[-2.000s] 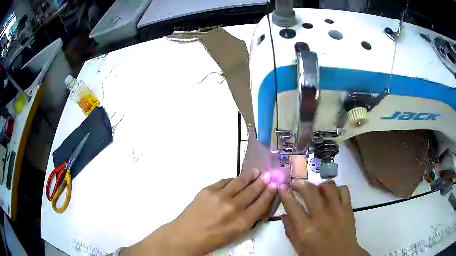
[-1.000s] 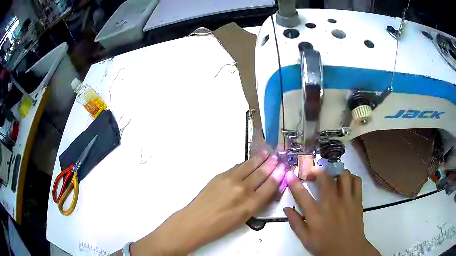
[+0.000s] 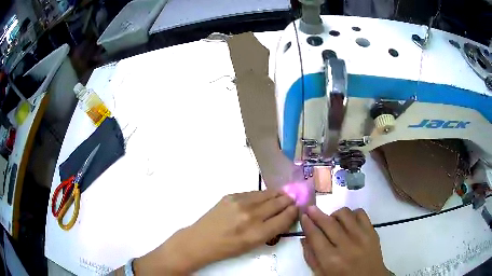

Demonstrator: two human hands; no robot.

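Note:
A brown fabric piece runs from the back of the table, along the left of the machine head, to the presser foot. My left hand lies with its fingers on the fabric's near end, under pink light. My right hand is just right of it, fingertips at the fabric's near right edge. Whether either hand pinches the cloth is hidden. The white and blue sewing machine stands over the fabric. A pile of brown cut pieces lies under the machine arm.
Scissors with red and orange-yellow handles lie on a folded dark cloth at the left. A small bottle of yellow-orange liquid lies beside it. White bins stand beyond the table. Loose threads lie on the white table.
The brown fabric shows wider and longer beside the machine head. My left hand has moved nearer to me, away from the presser foot. My right hand has drawn back slightly and to the left.

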